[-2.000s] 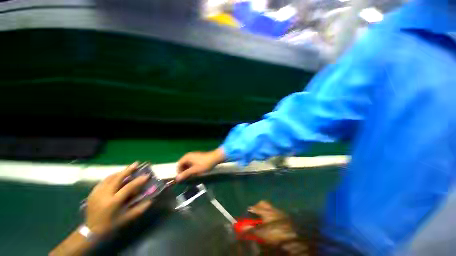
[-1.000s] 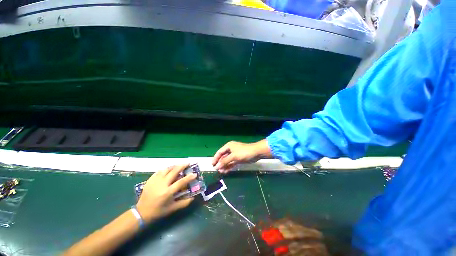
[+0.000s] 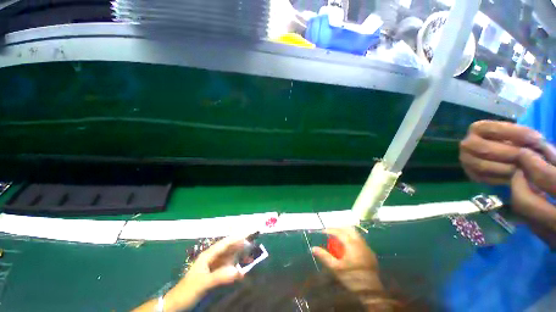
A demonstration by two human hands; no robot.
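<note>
My left hand (image 3: pixel 210 271) is over the green bench mat, fingers curled beside a small dark piece with a white border (image 3: pixel 258 258). The fingertips are blurred, and I cannot tell whether they grip anything. A pile of tiny dark reddish parts (image 3: pixel 196 251) lies partly behind this hand. My right hand (image 3: pixel 356 262) is wrapped around the orange-red body of an air blow gun (image 3: pixel 335 246); its lower part is dark and blurred, and the nozzle cannot be made out.
A white strip (image 3: pixel 183 230) with a red mark borders the belt. A black slotted tray (image 3: pixel 91 198) is on the belt. A slanted white post (image 3: pixel 414 122) stands beyond. At right are another person's hands (image 3: pixel 512 158), a phone assembly (image 3: pixel 486 202) and a pinkish pile (image 3: pixel 468 230).
The view has shifted right. The phone assembly has gone from under my left hand, which is now at the white-bordered piece. The co-worker's arm has drawn back from my work to the right.
</note>
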